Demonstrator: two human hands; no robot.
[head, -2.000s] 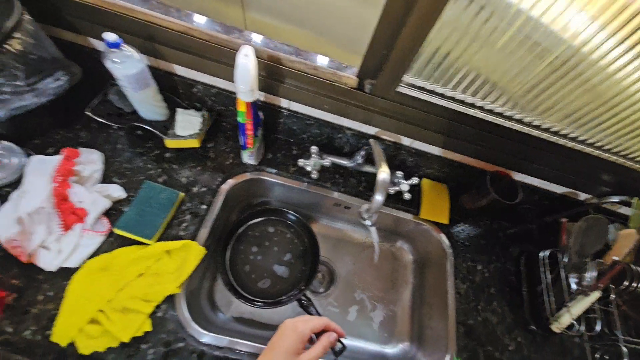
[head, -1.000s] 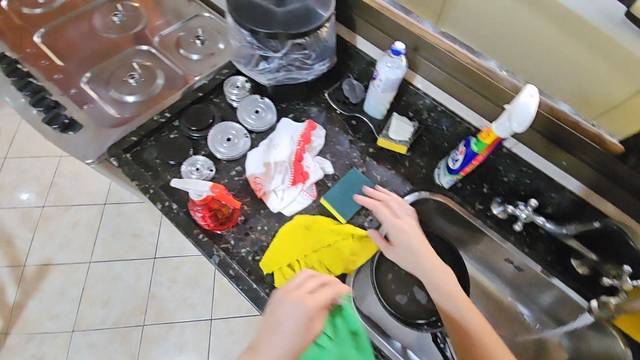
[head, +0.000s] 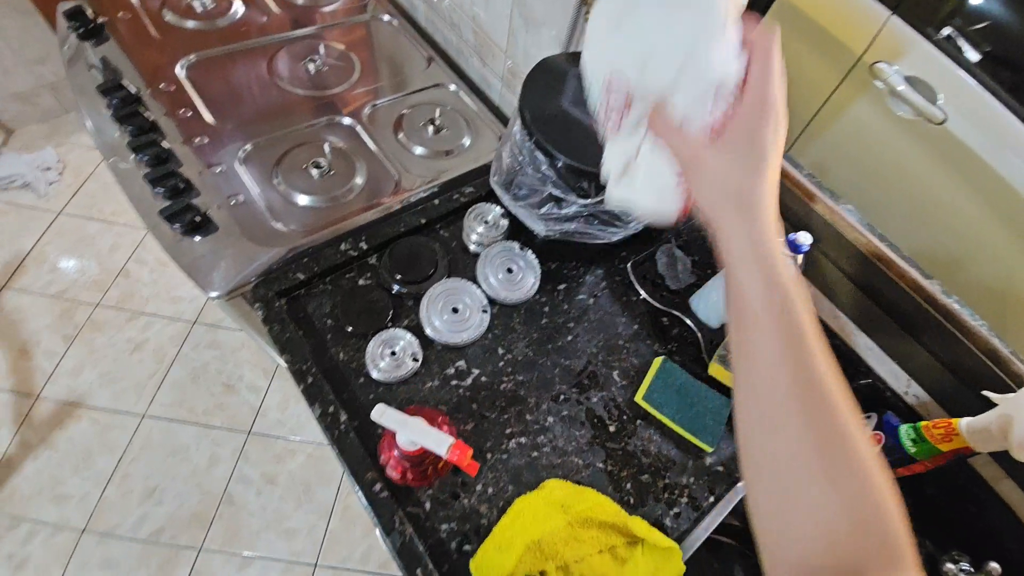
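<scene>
My right hand (head: 724,152) is raised at the upper right, shut on a white cloth with red parts (head: 660,88); motion blurs both. The cloth hangs in front of a black-lidded bin (head: 552,112) lined with clear plastic. Below the hand, a green and yellow sponge (head: 684,404) lies on the dark speckled counter (head: 552,376). A yellow cloth (head: 576,532) lies at the bottom edge of the view. Left of it stands a red bottle with a white and red spray head (head: 416,444). My left hand is out of view.
Several metal burner parts (head: 454,312) and a black burner cap (head: 414,264) lie by the steel stove top (head: 320,168). A bottle with a blue cap (head: 798,242) is partly behind my forearm. A cleaner bottle (head: 932,438) is at the right, near the sink's rim (head: 712,520).
The white and red cloth, earlier on the counter, is now lifted in my right hand. My left hand and the green cloth it held have left the view. The view has swung toward the stove.
</scene>
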